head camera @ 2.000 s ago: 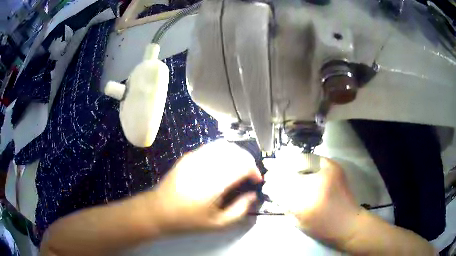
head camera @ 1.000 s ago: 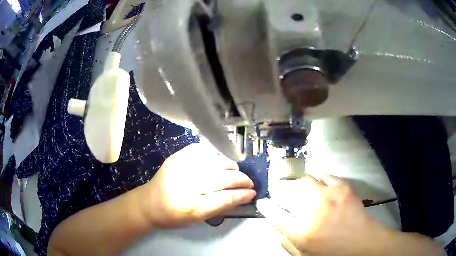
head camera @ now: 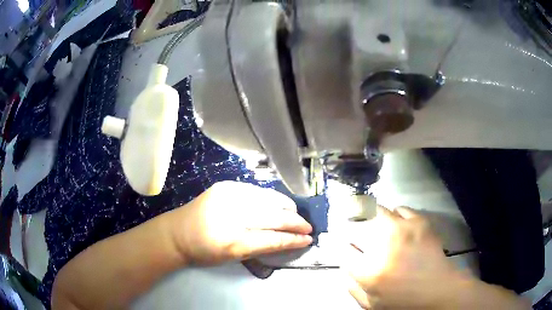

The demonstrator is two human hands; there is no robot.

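Note:
A navy checked tweed panel [head camera: 91, 200] spreads from the left to under my left hand and the machine head. A plain dark blue strip [head camera: 319, 212] shows below the needle area, in bright light. My left hand [head camera: 242, 224] lies over the cloth, fingers together, fingertips on the strip's left edge. A dark cloth end [head camera: 260, 269] sticks out below this hand. My right hand [head camera: 399, 260] is right of the strip on the white bed, blurred and overexposed; whether it holds anything cannot be told. The presser foot is mostly hidden by glare and the machine cover.
The off-white machine head [head camera: 327, 79] fills the top centre and right. A cream lamp [head camera: 150, 139] on a bendable neck stands left of it. Long plain dark strips [head camera: 499, 212] lie under the arm at right. Pale sheets [head camera: 37, 166] and dark pieces lie at far left.
The view has shifted. Compared with the earliest frame, my left fingers lie flatter, my right hand is lower, and more of the dark strip shows between the hands.

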